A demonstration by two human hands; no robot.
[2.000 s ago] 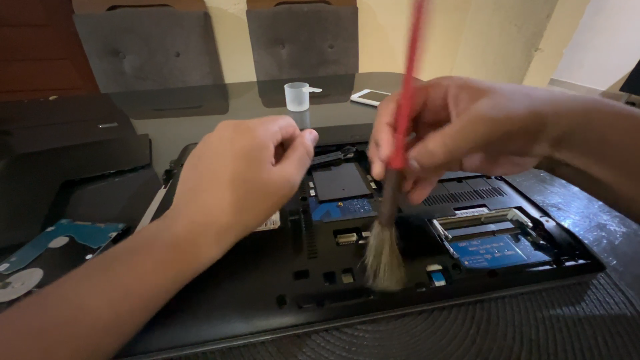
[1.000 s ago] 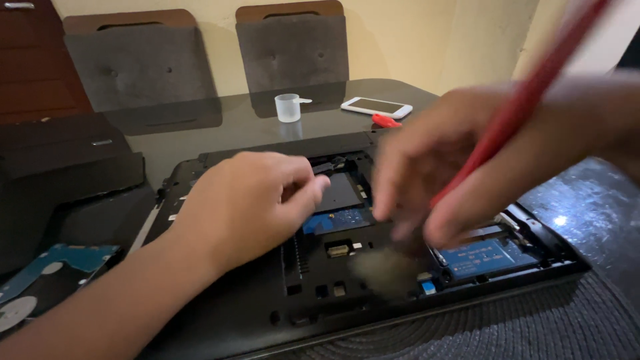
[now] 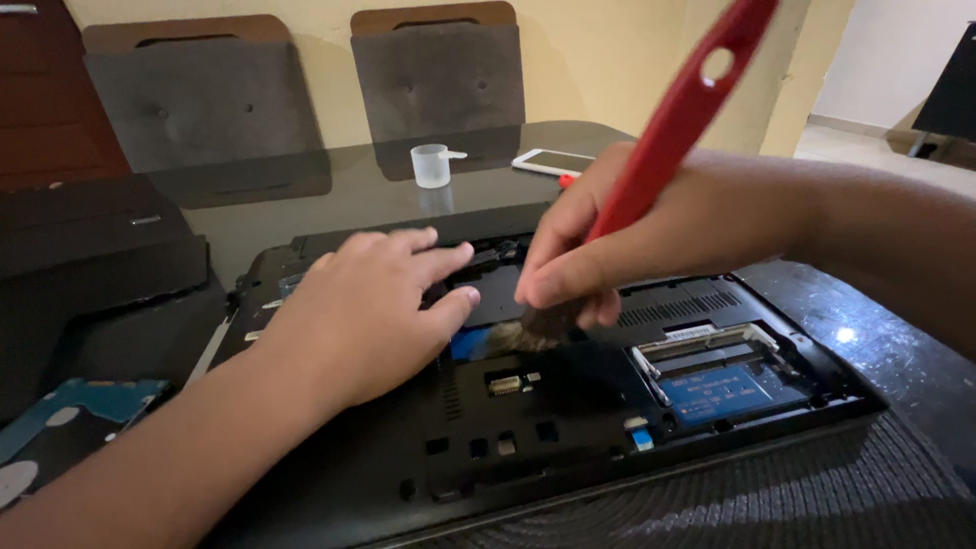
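Note:
A black laptop [image 3: 564, 404] lies upside down, its underside opened, with a blue circuit board and a memory slot [image 3: 709, 389] showing at the right. My right hand [image 3: 595, 252] grips a brush [image 3: 663, 130] with a red handle. Its pale bristles touch the inside of the laptop around a blue board area near the middle. My left hand [image 3: 381, 313] rests on the laptop's left part, fingers spread, with nothing seen in it. The palm hides what lies under it.
At the left lie a hard drive [image 3: 99, 404] and black panels [image 3: 99, 267]. Behind the laptop stand a translucent measuring cup [image 3: 432, 168] and a white phone [image 3: 553, 162] with a small red object [image 3: 566, 181] beside it. A woven placemat [image 3: 762, 488] lies under the laptop; two chairs stand beyond the table.
The brush has moved from the lower middle of the laptop to the blue board area farther back. The fingers of my left hand have spread out.

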